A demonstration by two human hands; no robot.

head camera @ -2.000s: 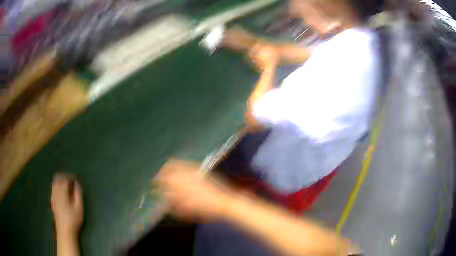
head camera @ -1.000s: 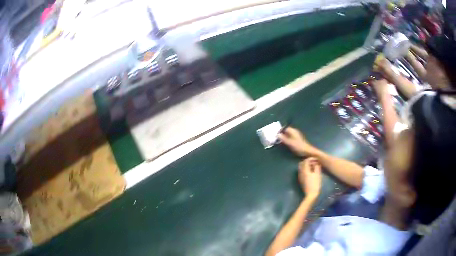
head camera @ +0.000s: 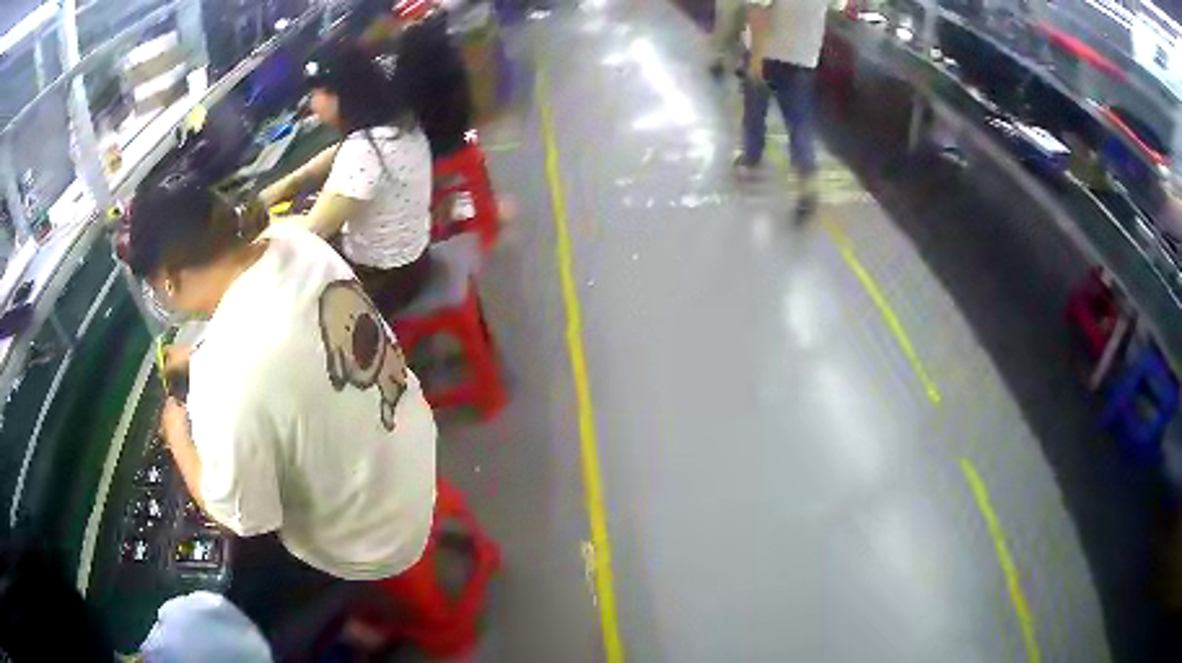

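Neither of my hands is in view. At the lower left, a tray with several small dark devices (head camera: 145, 512) lies on the green bench (head camera: 110, 447), beside a seated person in a white shirt (head camera: 311, 453). That person's hands are near the bench edge; what they hold is too small to tell. The tray's details are blurred.
A grey aisle with yellow lines (head camera: 726, 427) runs ahead. Red stools (head camera: 454, 350) stand at the left bench. Another seated person (head camera: 382, 194) is beyond. A person stands in the aisle (head camera: 784, 78). A blue stool (head camera: 1143, 402) is at right. Pale blue cloth (head camera: 208, 631) shows lower left.
The view has swung right from the green bench to the aisle. The boards and the neighbour's white card have left the picture. My hands are not in view.
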